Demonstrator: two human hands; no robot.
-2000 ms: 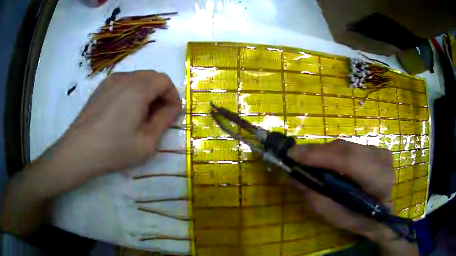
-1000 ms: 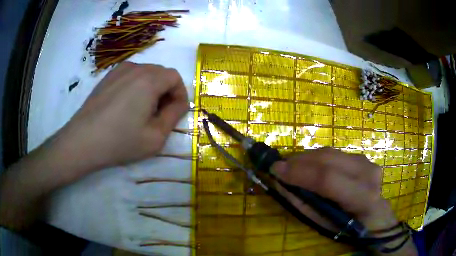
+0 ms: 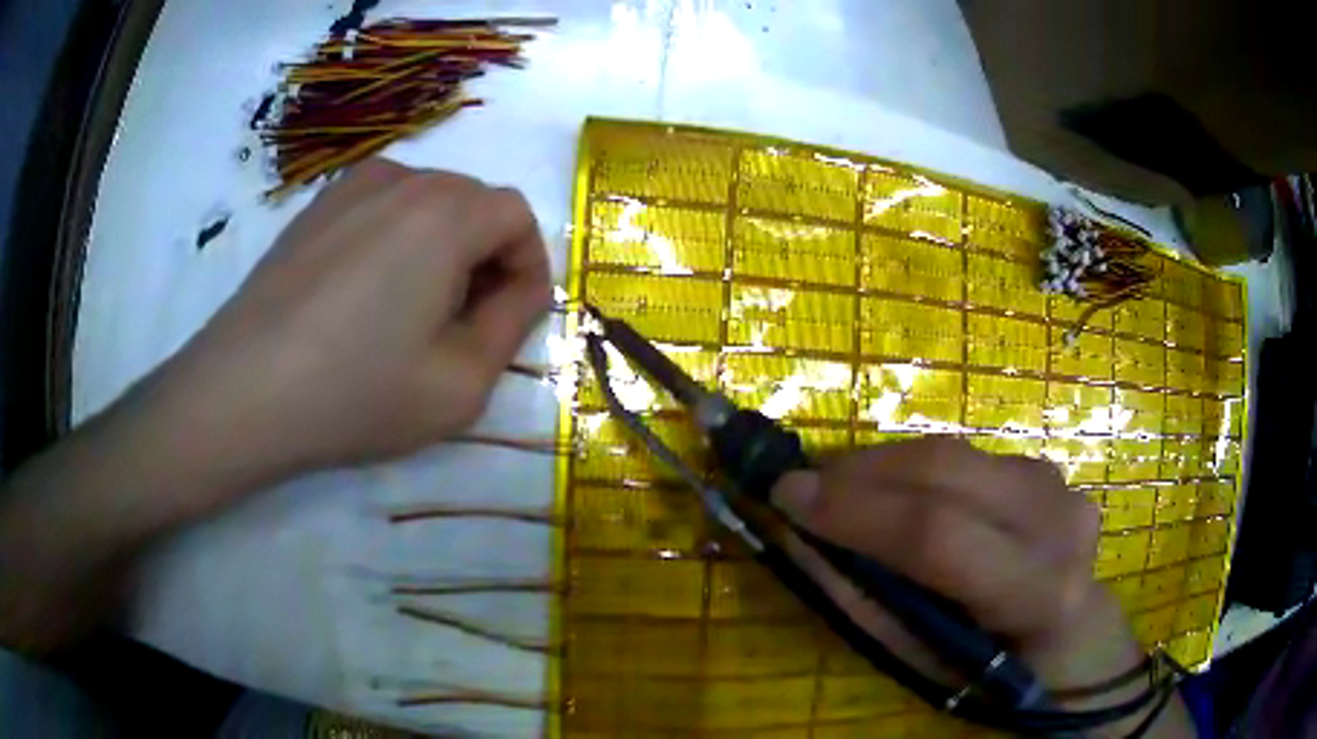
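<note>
The yellow film sheet (image 3: 924, 318) with brown grid lines lies on the white bench. My right hand (image 3: 953, 541) holds the black soldering iron (image 3: 758, 451) with a thin guide tube beside it. Its tip is at the sheet's left edge. My left hand (image 3: 419, 311) is just left of that edge, fingertips pinched close to the tip; a small bit of a lead wire shows at them, the rest hidden by the fingers. Several short lead wires (image 3: 474, 514) stick out past the sheet's left edge below my left hand.
A pile of loose red-brown and yellow wires (image 3: 390, 94) lies at the far left. A bundle of white-ended leads (image 3: 1086, 257) lies on the sheet's far side. A brown carton (image 3: 1040, 87) stands behind it, with dark tools beside it.
The iron's tip has moved left from over the sheet to its left edge, beside my left fingertips. The view has shifted slightly. My left hand stays pinched.
</note>
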